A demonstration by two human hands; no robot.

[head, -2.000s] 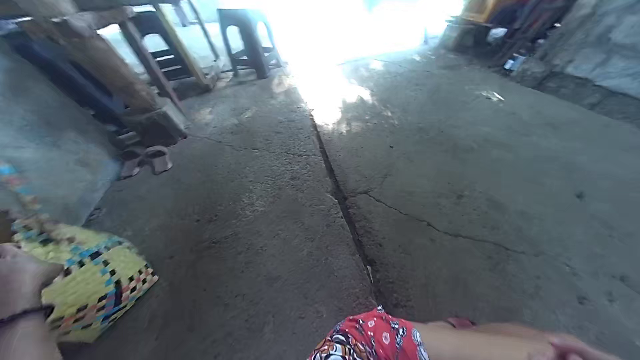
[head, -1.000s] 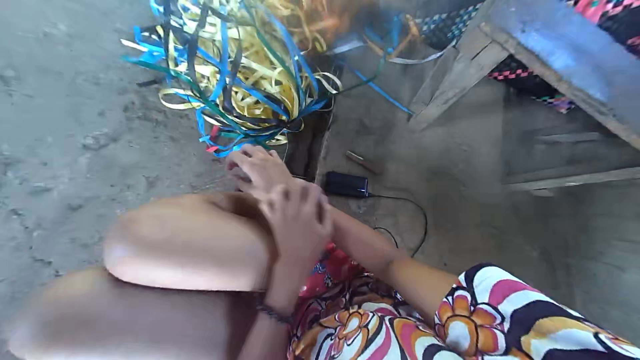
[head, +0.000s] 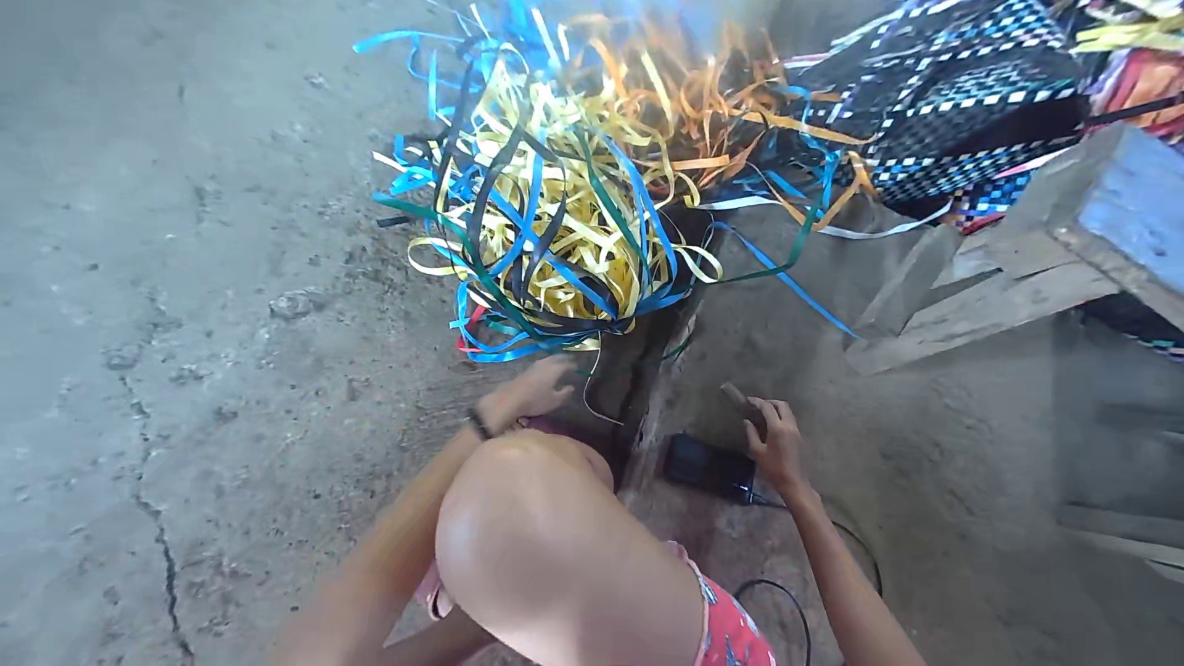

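My left hand (head: 536, 387) is just below a heap of plastic weaving strips (head: 573, 222), yellow, blue, black and green; its fingers are blurred and no held object shows. On the right, my right hand (head: 775, 437) reaches over the floor with its fingertips at a small brownish stick-like piece (head: 736, 398); whether they grip it I cannot tell. A black device (head: 710, 465), like a phone or power bank, lies just left of that hand with a cable (head: 856, 546) running from it. Orange strips (head: 712, 97) lie behind the yellow ones.
A wooden bench or stool (head: 1027, 250) with a bluish top stands at the right. Behind it lies a black, white and blue woven bag (head: 971, 92). A groove (head: 638, 379) runs along the cracked concrete floor (head: 231, 277). My bent knee (head: 527, 499) is between my arms.
One second ago my hands were together by my knee; now they are apart, the right one out at the small piece. The view swung strongly from the doorway and the yellow woven basket.
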